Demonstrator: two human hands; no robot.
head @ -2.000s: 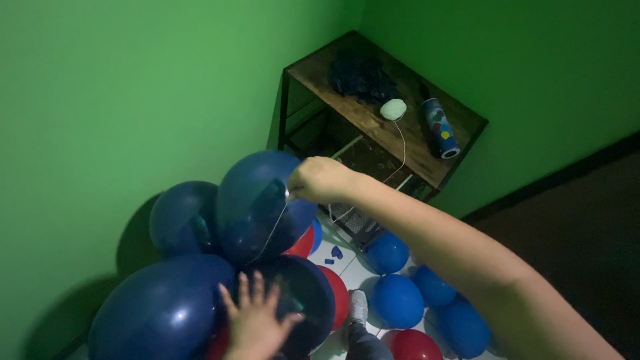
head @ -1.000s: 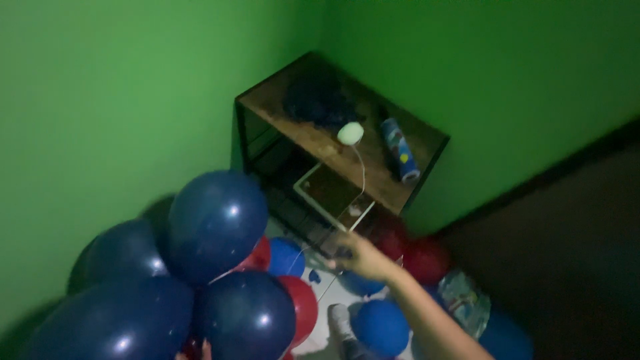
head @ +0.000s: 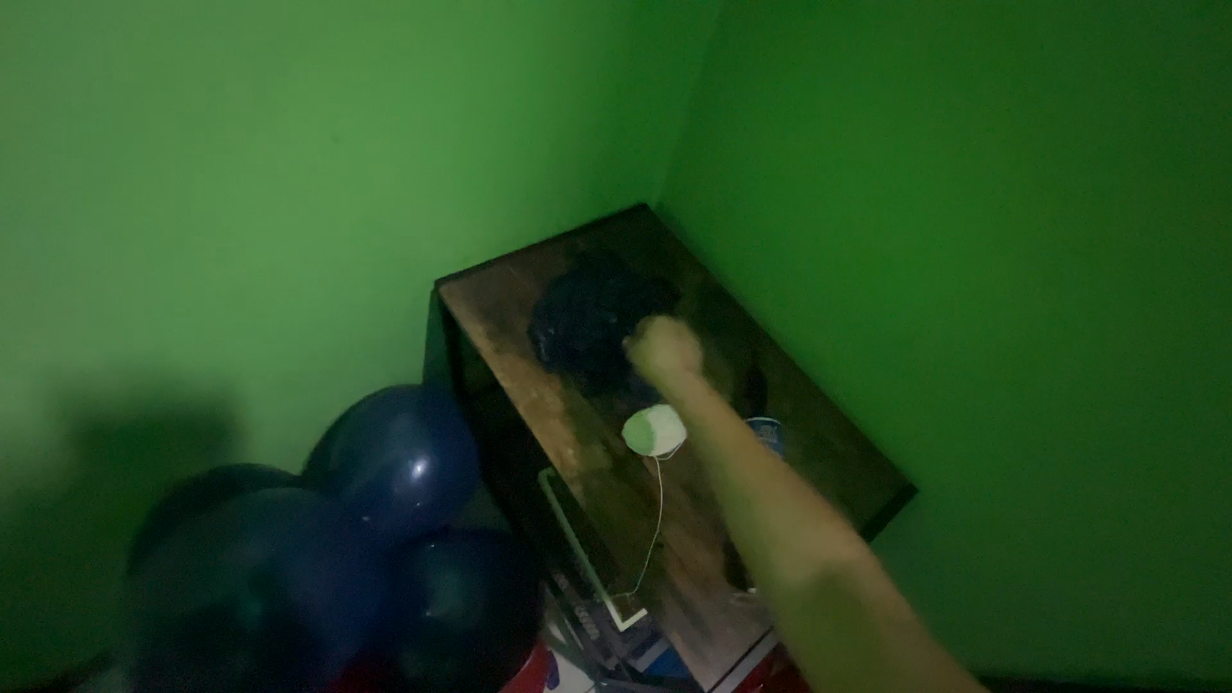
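Note:
My right hand [head: 666, 351] reaches over the wooden table top [head: 664, 539] and touches or hovers at the right edge of a dark pile [head: 597, 313], which looks like uninflated balloons. Its fingers are curled; blur and dim light hide whether they grip anything. Just below the wrist lies a ball of white string [head: 654, 430], its loose strand trailing down across the wood. My forearm partly covers a blue printed canister [head: 767, 435]. A cluster of inflated dark blue balloons [head: 399, 462] stands at the lower left. My left hand is out of the frame.
The table stands in a corner between green walls [head: 895, 241]. A pale frame edge [head: 582, 549] shows beside the table's left side. Red balloons [head: 531, 669] peek out at the bottom, near a dark shelf structure under the table top.
My right hand has moved from beside the balloon cluster, past the table's front, up to the dark pile. My left hand, earlier at the balloons, has left view. The view has shifted noticeably.

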